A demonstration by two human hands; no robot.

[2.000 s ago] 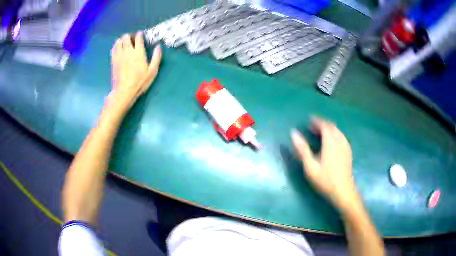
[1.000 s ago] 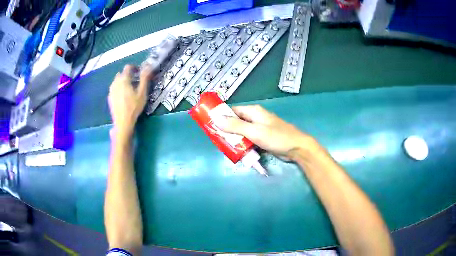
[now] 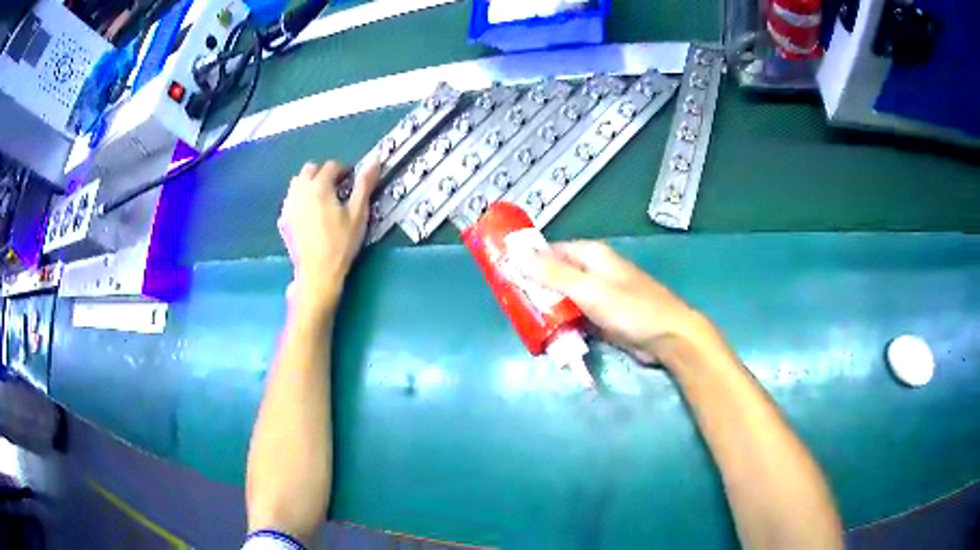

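Several silver light-bar modules with rows of round fittings lie slanted side by side at the back of the green mat. My left hand holds the near end of the leftmost bar between thumb and fingers. My right hand is closed around a red glue bottle with a white label; its white nozzle points down and toward me, just over the mat. One more bar lies apart on the right, nearly upright in view.
A white disc lies on the green mat at right. A white box with a red button and black cable stands back left, near a purple glow. A blue bin with white pieces is at the back. A white-and-blue box is back right.
My right hand has taken hold of the red bottle, which lay on the mat two seconds ago. My left hand has swung the leftmost bar down beside the others. The view has also shifted.
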